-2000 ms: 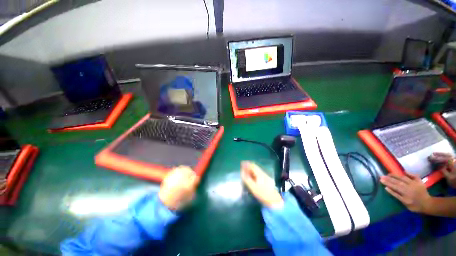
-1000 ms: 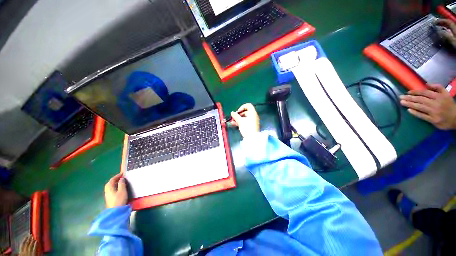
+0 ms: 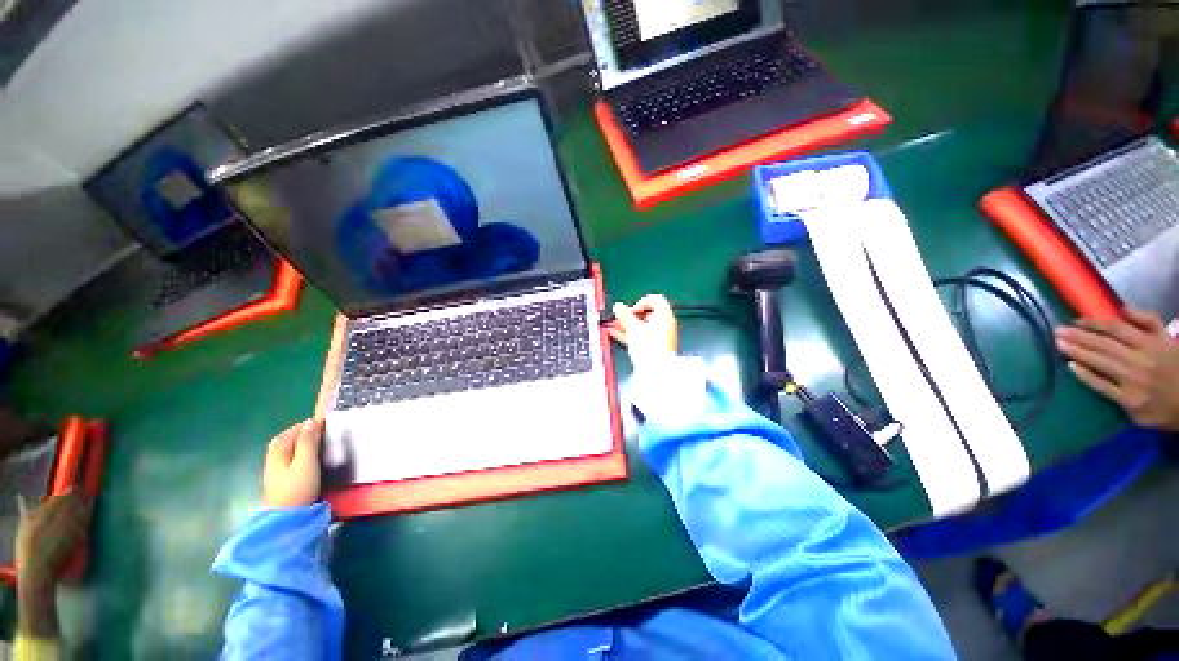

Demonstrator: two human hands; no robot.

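An open laptop [image 3: 466, 433] with a silver palm rest and black keys sits on an orange-red tray [image 3: 485, 488]. Its screen shows a blue swirl and a pale window. My right hand [image 3: 647, 328] is at the laptop's right edge with its fingers closed on the plug end of a thin black cable [image 3: 709, 311]. The fingers partly hide the plug. My left hand [image 3: 295, 465] holds the laptop's front left corner, thumb near the palm rest; the fingers underneath are hidden.
A black barcode scanner [image 3: 768, 316], a small black box [image 3: 847, 437], a blue bin [image 3: 817, 187] with white strips [image 3: 924, 368] and a coiled cable [image 3: 1021, 323] lie right. Other laptops stand behind [image 3: 724, 97] and right [image 3: 1122, 213]. Other people's hands show right [image 3: 1125, 366] and left [image 3: 54, 532].
My right hand has gone from empty over the bench to the laptop's right edge with the cable. The laptop has been turned squarer to me. My left hand has moved to its left corner.
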